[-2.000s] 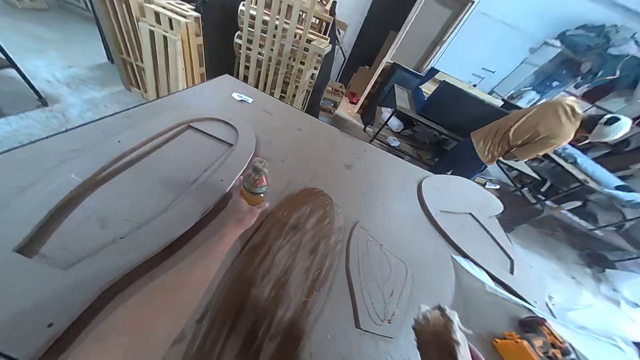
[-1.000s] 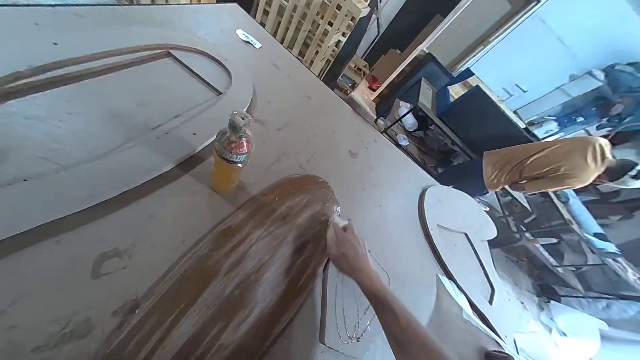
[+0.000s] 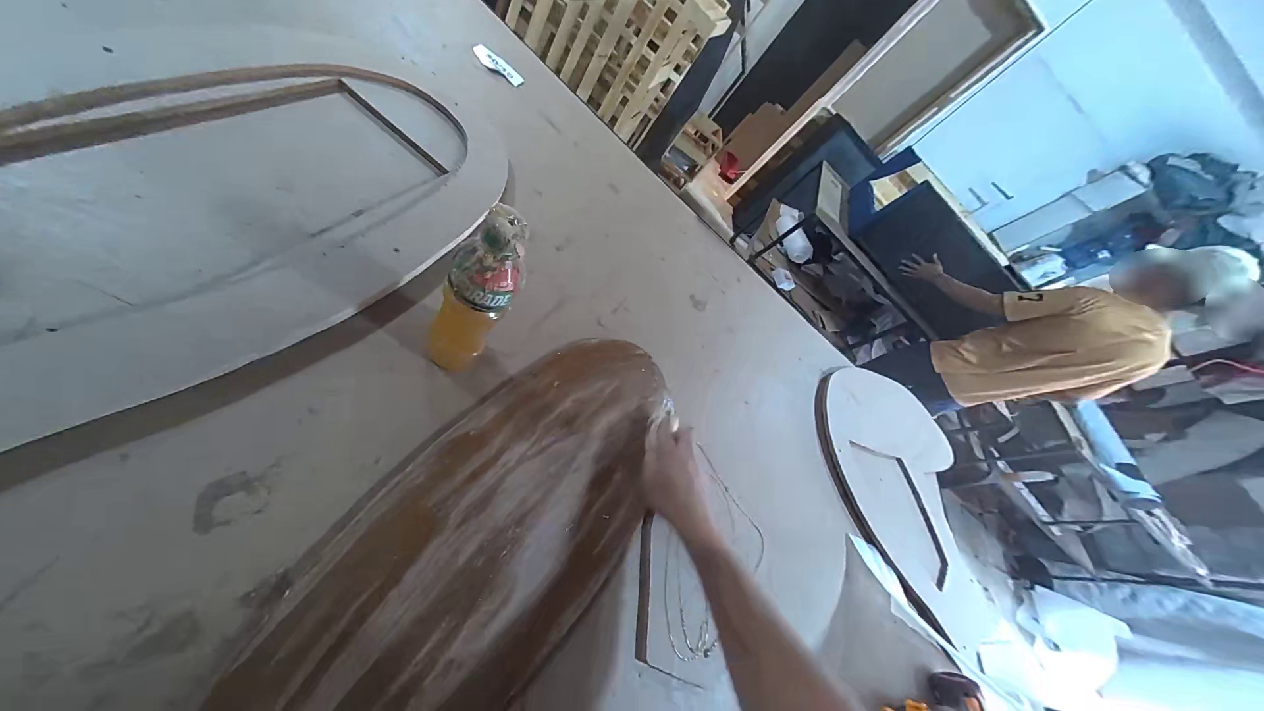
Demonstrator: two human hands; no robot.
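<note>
A long brown panel with a rounded end (image 3: 494, 533), streaked with a whitish film, lies on the large table (image 3: 632, 267). My right hand (image 3: 678, 476) reaches in from the lower right. Its fingers are closed on a small whitish piece (image 3: 668, 417), possibly a cloth or wad, against the panel's right edge near the rounded tip. Most of that piece is hidden. Beyond the panel's tip, to the left, stands a clear plastic bottle (image 3: 476, 296) with orange-yellow liquid and a printed label. My left hand is not in view.
A large curved panel (image 3: 227, 227) lies at left, a smaller rounded one (image 3: 884, 464) at right. Beside my forearm is a flat piece with cord-like loops (image 3: 691, 592). Wooden slatted pallets (image 3: 622, 49) stand past the table. A person in a tan shirt (image 3: 1057, 346) is at the far right.
My left hand, at the bottle two seconds ago, has left the view; the bottle stands untouched. My right hand has come onto the panel's right edge by one second ago and stays there.
</note>
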